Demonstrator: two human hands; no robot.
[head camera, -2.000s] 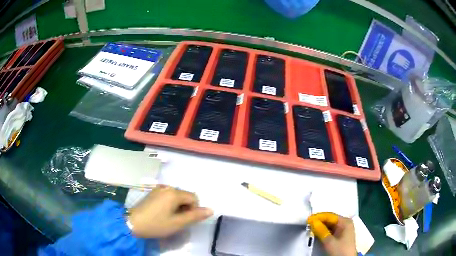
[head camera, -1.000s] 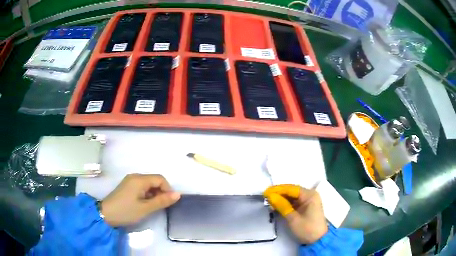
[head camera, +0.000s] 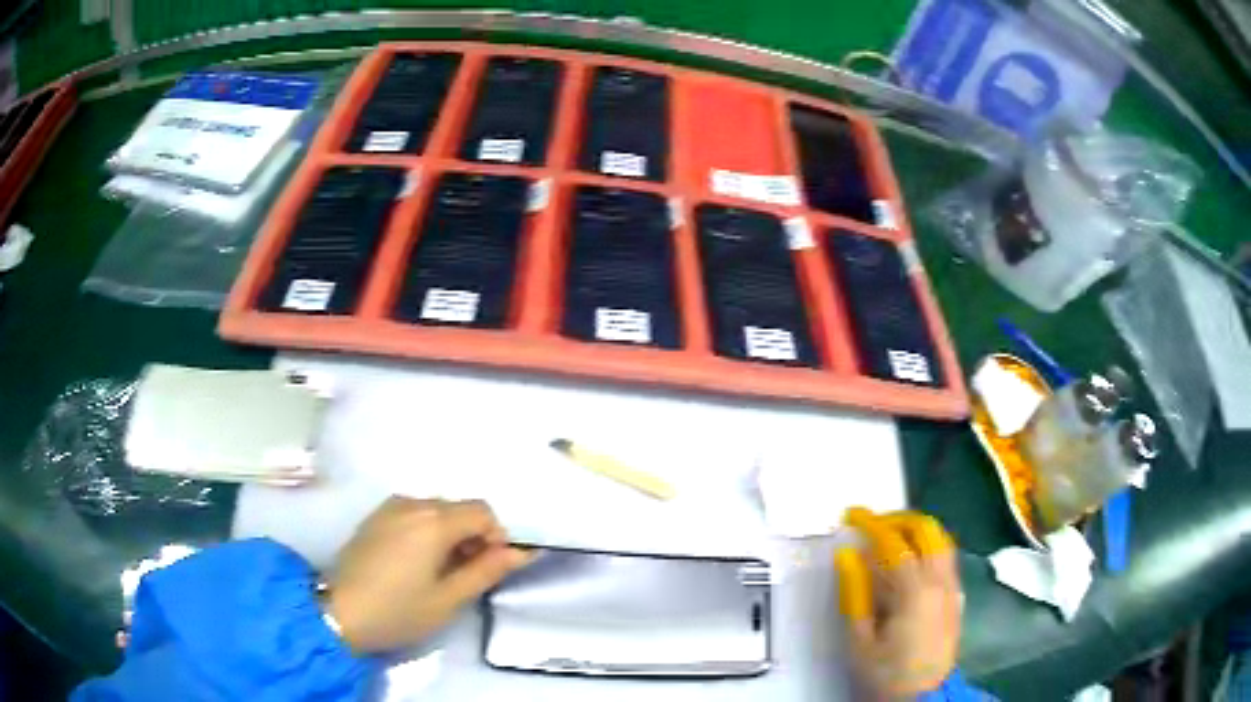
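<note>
A phone (head camera: 627,613) lies lengthwise on the white mat (head camera: 453,425), its glossy screen up with greyish-white reflections; whether film covers it I cannot tell. A small white label shows at its upper right corner. My left hand (head camera: 419,569), bare, has its thumb and finger close together at the phone's upper left corner; I cannot tell if it pinches anything. My right hand (head camera: 899,597), with orange-yellow finger cots, is right of the phone, apart from it, fingers bent and blurred. Any contents are unclear.
The salmon tray (head camera: 590,359) of phones lies behind the mat, with one pocket holding no phone. A cream stick (head camera: 617,472) is on the mat. Pale films (head camera: 213,422) lie left. A dish (head camera: 1008,466) and bottles (head camera: 1077,460) stand right.
My right hand has moved right, off the phone's right end. My left hand stays at the upper left corner. The view has shifted, and the phone lies slightly further right in it than one second ago.
</note>
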